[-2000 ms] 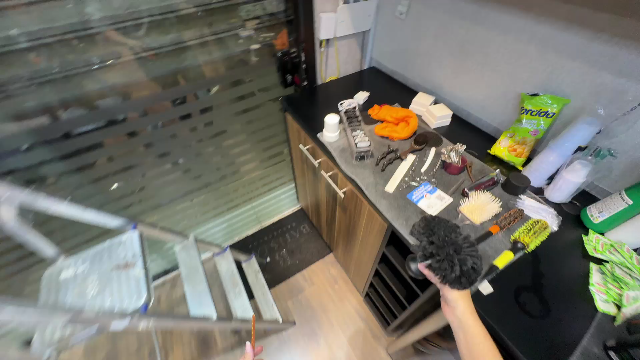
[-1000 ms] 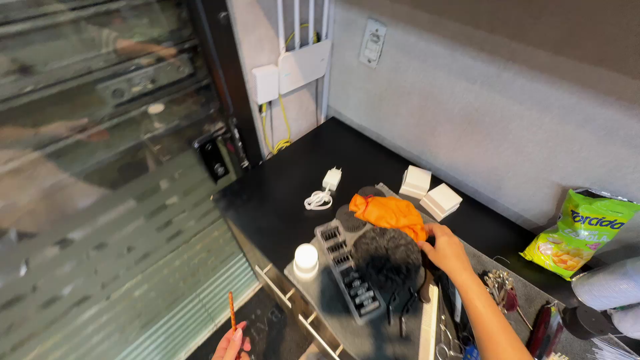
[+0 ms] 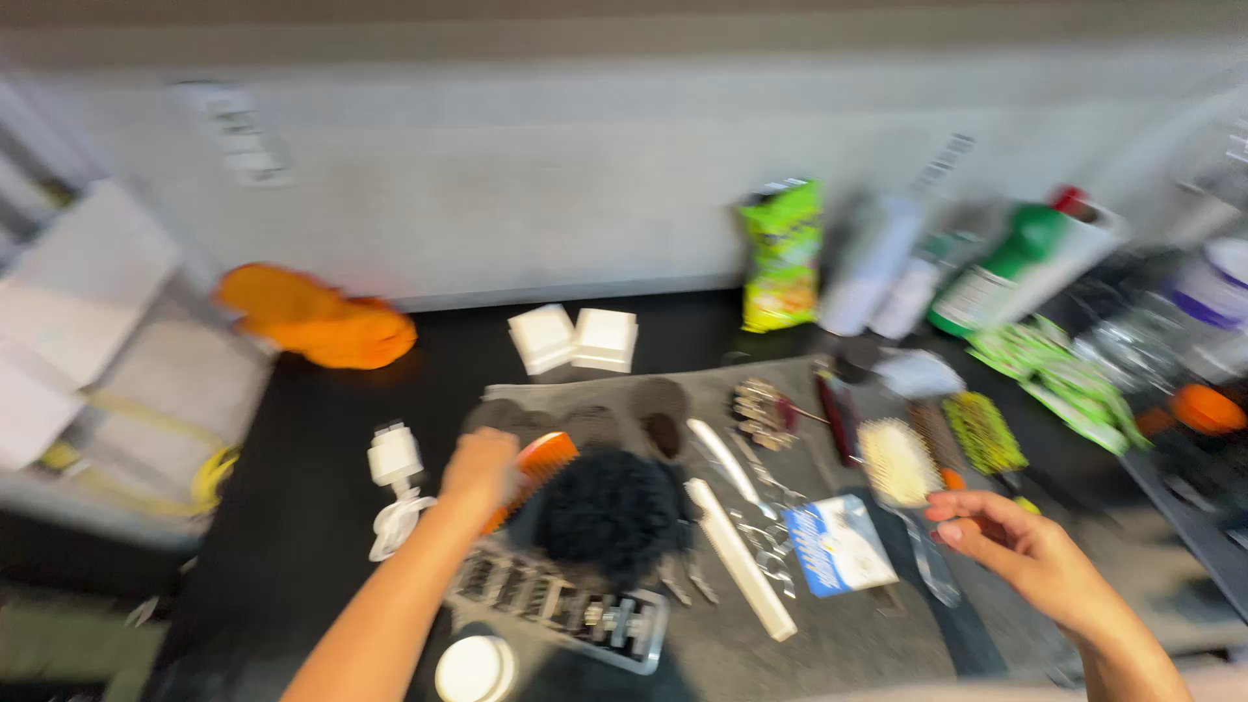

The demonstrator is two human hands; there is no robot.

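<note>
My left hand [image 3: 483, 473] holds an orange comb [image 3: 546, 463] low over the grey mat, beside a black fluffy duster-like brush [image 3: 606, 517]. Below these lies a tray of clipper guards [image 3: 561, 609]. My right hand [image 3: 1019, 551], fingers apart and holding nothing, hovers near a pale-bristled hairbrush [image 3: 897, 463]. A white comb-like strip [image 3: 741, 561], scissors [image 3: 765, 546], a blue-and-white packet [image 3: 838, 546], hair clips [image 3: 765, 414] and a green-bristled brush [image 3: 985, 434] also lie on the mat. An orange cloth [image 3: 322, 317] rests at the back left.
White boxes [image 3: 604, 339] and a green snack bag [image 3: 783, 258] stand by the wall. Bottles, one of them green [image 3: 994, 273], crowd the back right. A charger with cable [image 3: 395, 463] and a white round container [image 3: 475, 670] are at the left.
The orange cloth has moved from the mat to the back left corner. My left hand has brought the orange comb over the mat. My right hand has left the cloth. The view has swung right.
</note>
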